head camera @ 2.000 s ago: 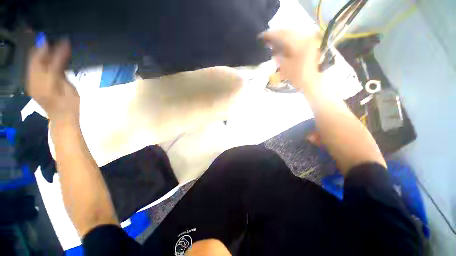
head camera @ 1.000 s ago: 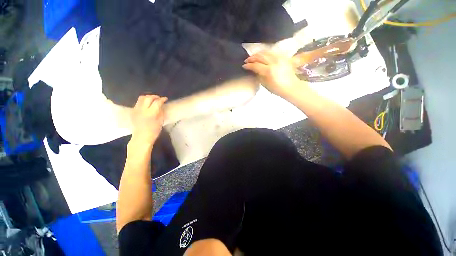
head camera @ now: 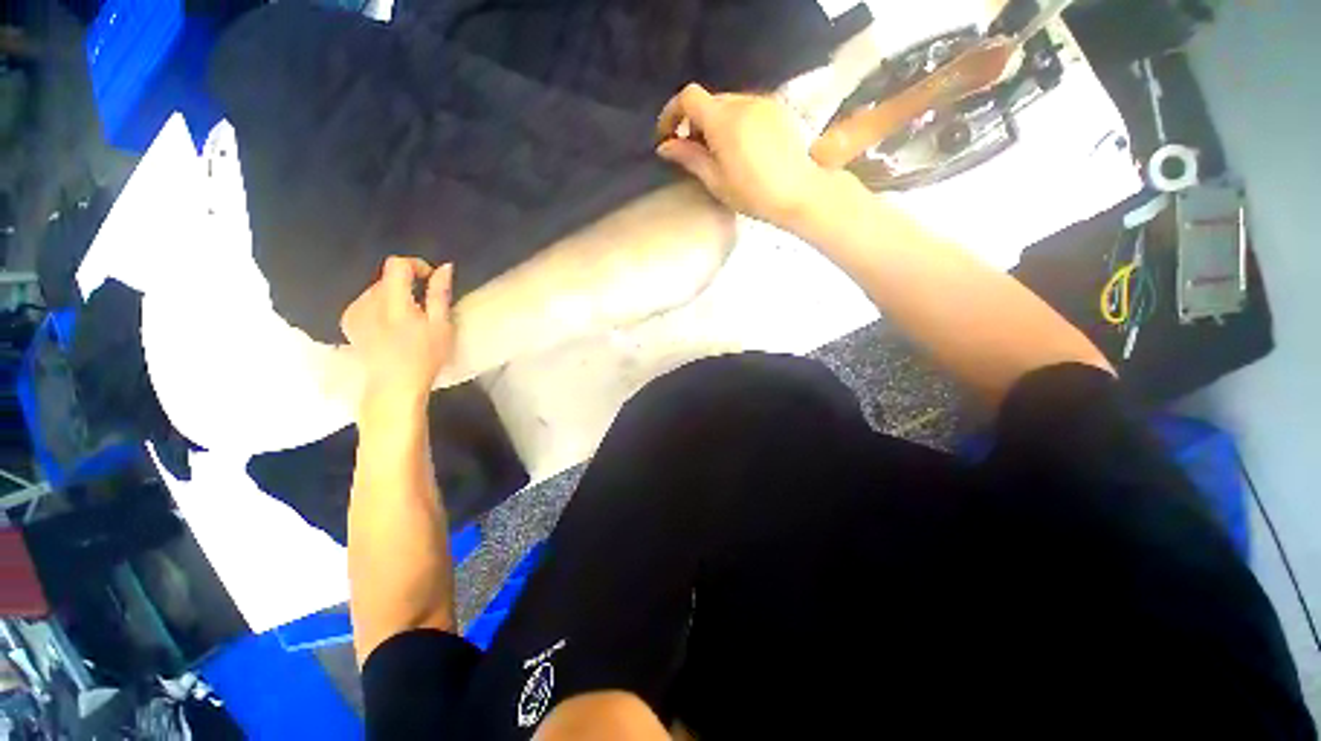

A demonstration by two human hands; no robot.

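A dark garment piece [head camera: 478, 138] lies over the far side of the white padded pressing arm [head camera: 580, 282]. My left hand [head camera: 399, 326] is at its near edge on the left, fingers bent and pinching the cloth edge. My right hand [head camera: 739, 152] is at the cloth's right part, thumb and fingertips closed on its edge. The steam iron [head camera: 927, 116] rests just right of my right hand, its orange-brown handle partly behind my wrist.
A flat dark cloth [head camera: 420, 463] lies under the arm on the white table cover [head camera: 246, 557]. At the right are a tape roll [head camera: 1172, 168], yellow-green loops [head camera: 1117, 294] and a grey metal box [head camera: 1211, 253]. A blue crate [head camera: 138, 65] stands at the far left.
The cloth was held up and blurred in the air; it now lies over the arm. Since one second ago, both hands have shifted slightly left and the cloth's near edge sits a little farther away.
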